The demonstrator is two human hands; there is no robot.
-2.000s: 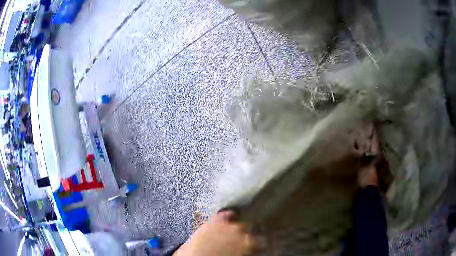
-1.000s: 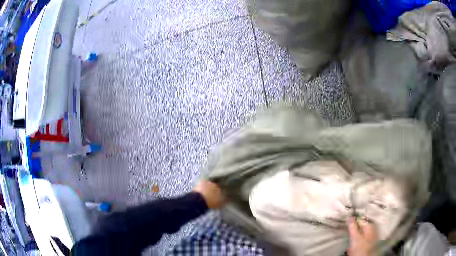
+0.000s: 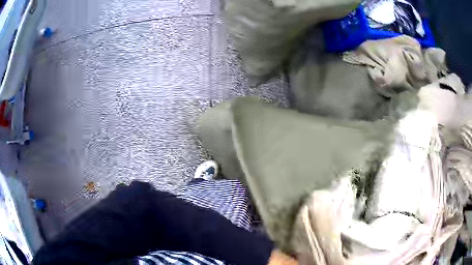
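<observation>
An olive-green woven sack [image 3: 310, 150] lies in front of me, its frayed edge folded over. Cream bundles of cut pieces [image 3: 406, 181] lie at its right side and below it, with loose folds and strips. My left hand [image 3: 283, 258] is at the bottom edge, beside the lower end of the sack and the cream cloth. Only a small part of it shows; its fingers are cut off, so its grip is hidden. I cannot make out my right hand.
Another olive sack [image 3: 279, 31] stands at the top. A blue crate [image 3: 344, 33] holds dark-and-white material, with a beige bundle [image 3: 398, 62] beside it. White wheeled equipment [image 3: 19, 57] stands at the left. A shoe [image 3: 207, 170] is on the speckled floor.
The sack's mouth, held open around the cream bundle a second ago, is now folded over to the left. Cream bundles show at the right. My left hand moved down and right; my right hand left view.
</observation>
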